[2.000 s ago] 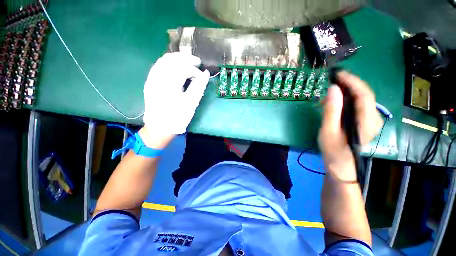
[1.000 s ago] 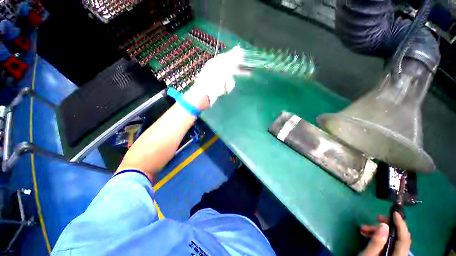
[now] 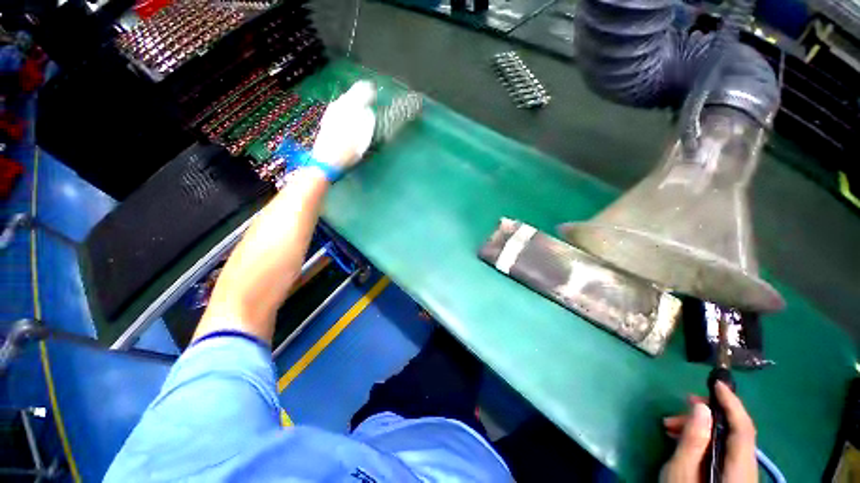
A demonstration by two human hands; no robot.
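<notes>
My left hand, in a white glove with a blue wrist strap, is stretched out to the far left over the mat. A blurred, greyish PCB strip is at its fingers; the fingertips are not clear. My bare right hand is at the bottom right, partly cut off by the lower edge. It holds the black soldering iron, its tip over the small black box with whitish bits. The grey board rest lies on the green mat with no strip against it.
Rows of reddish PCB panels stand at the far left beside a black tray. The fume hood hangs over the rest's right end. Another strip lies on the grey surface behind the mat. A metal rail runs below the panels.
The view has swung left. The strip has left the board rest and moved to the far left with my left hand. My right hand has brought the iron to the black box.
</notes>
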